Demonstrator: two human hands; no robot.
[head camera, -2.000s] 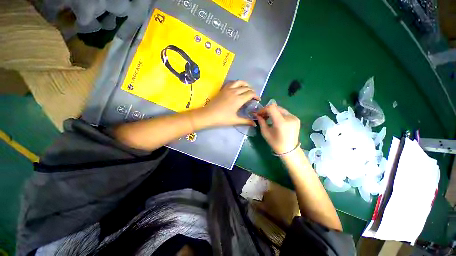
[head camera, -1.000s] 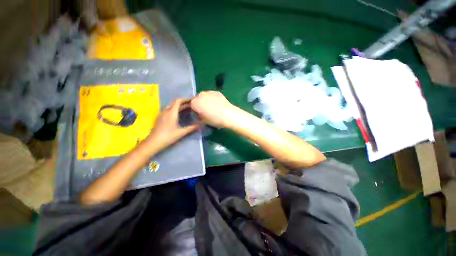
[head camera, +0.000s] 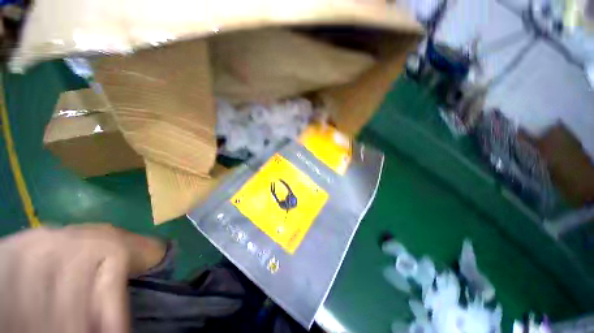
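Note:
My left hand (head camera: 71, 279) is large, close to the camera and blurred at the lower left edge. Its fingers look bent, and I cannot tell whether it holds anything. My right hand is out of the picture. Frosted translucent fan blades (head camera: 449, 299) lie heaped on the green bench (head camera: 417, 201) at the lower right, cut off by the bottom edge. More pale blades (head camera: 264, 127) lie inside the open cardboard carton (head camera: 156, 97). The grey printed sheet (head camera: 312, 260) with yellow panels lies in front of the carton. A small dark cluster (head camera: 385, 237) sits above the heap.
A closed brown box (head camera: 91, 133) stands on the green floor at the left, near a yellow line. A carton flap spans the top of the view. A crumpled clear bag (head camera: 474, 272) lies beside the blade heap. Dark clutter and brown cardboard (head camera: 566, 162) are at the upper right.
The view has swung toward the carton and tilted. My hands have left the sheet: the left is now close at the lower left, the right is out of view. No blade shows between them now.

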